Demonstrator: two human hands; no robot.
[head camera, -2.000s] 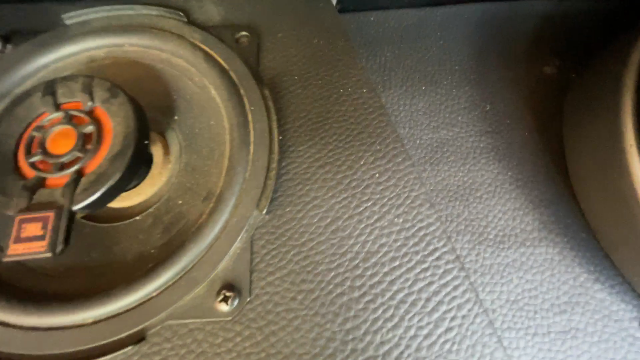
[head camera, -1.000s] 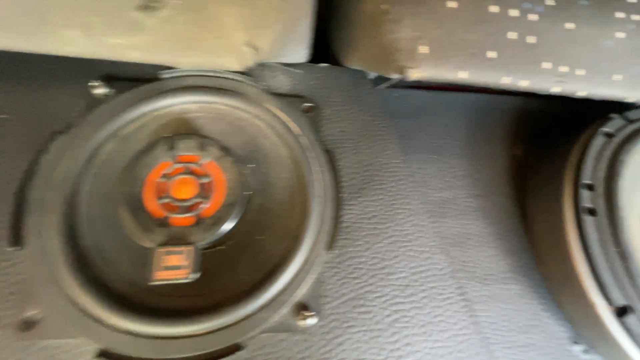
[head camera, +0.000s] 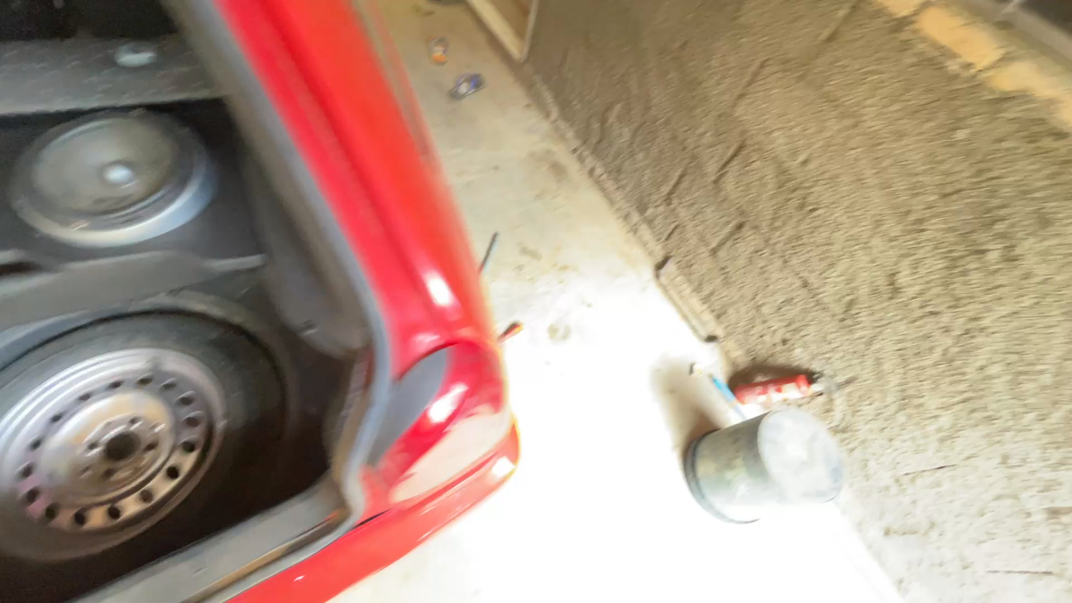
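Note:
Neither of my hands shows in the head view. On the left lies the inside of a red car's trunk, with a spare wheel (head camera: 121, 444) on a pierced steel rim set in its well. Above the wheel a large round speaker (head camera: 113, 176) faces up from a dark panel. The red rear body corner (head camera: 352, 159) of the car and its tail light (head camera: 448, 419) border the trunk. The picture is blurred, so small details cannot be told.
On the brightly lit floor stands a dark cylindrical container (head camera: 762, 465) beside a red can or bottle (head camera: 775, 388). A rough plastered wall (head camera: 837, 234) runs along the right. Small items, one blue (head camera: 466, 85) and one orange (head camera: 438, 50), lie farther back.
The view has swung widely, from a close look at a speaker with an orange center on a black textured panel to the open trunk, floor and wall.

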